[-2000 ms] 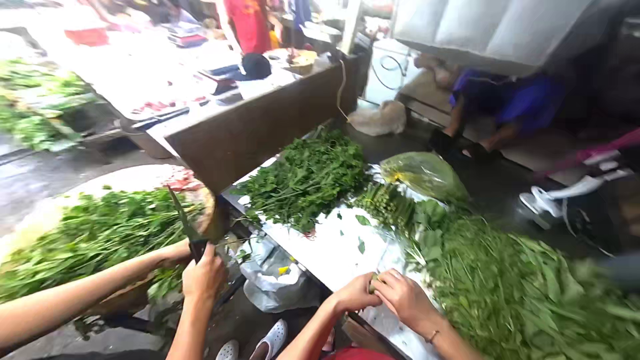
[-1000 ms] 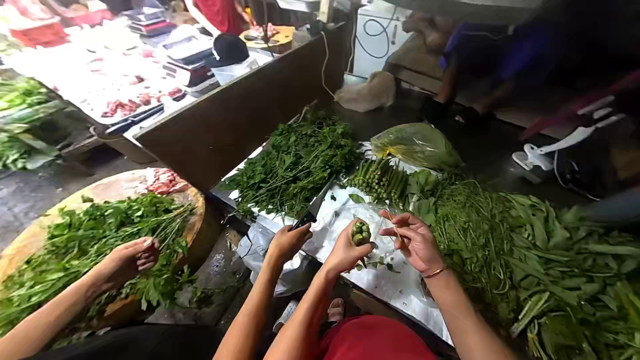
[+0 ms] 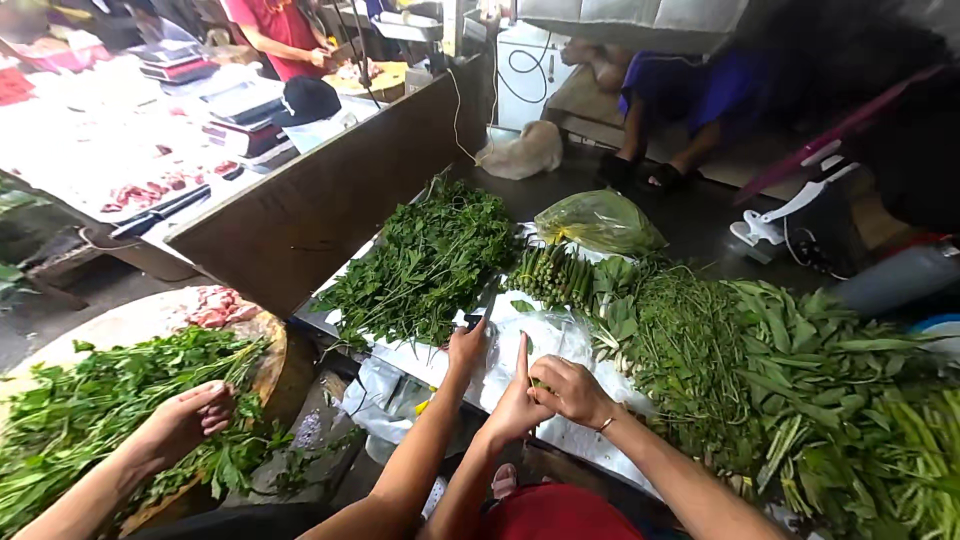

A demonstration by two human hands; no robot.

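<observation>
Above the white plastic sheet [image 3: 517,337], my left hand [image 3: 517,409] has its index finger extended and its other fingers around a small green vegetable bundle [image 3: 537,384], mostly hidden. My right hand [image 3: 574,390], with a thin bracelet on the wrist, touches my left hand and pinches at the bundle. Beyond them lie bundled slender green pods [image 3: 551,277], tips toward me. A pile of leafy herbs [image 3: 442,255] is at the left of the sheet. To the right are greens with white roots [image 3: 615,330], feathery greens [image 3: 686,352] and broad-leaved greens [image 3: 817,352].
Close on my left, another person's hand [image 3: 466,349] holds a knife [image 3: 489,298]; their other hand [image 3: 199,412] is over herbs on a round wooden block [image 3: 274,360] with meat [image 3: 217,306]. Beyond are a tied plastic bag [image 3: 600,221], a wooden partition [image 3: 337,180] and a white fan [image 3: 787,210].
My hands have come together; a second ago they were slightly apart, with the bundle's round ends showing in the left. The neighbour's knife hand has moved away from me, toward the herb pile.
</observation>
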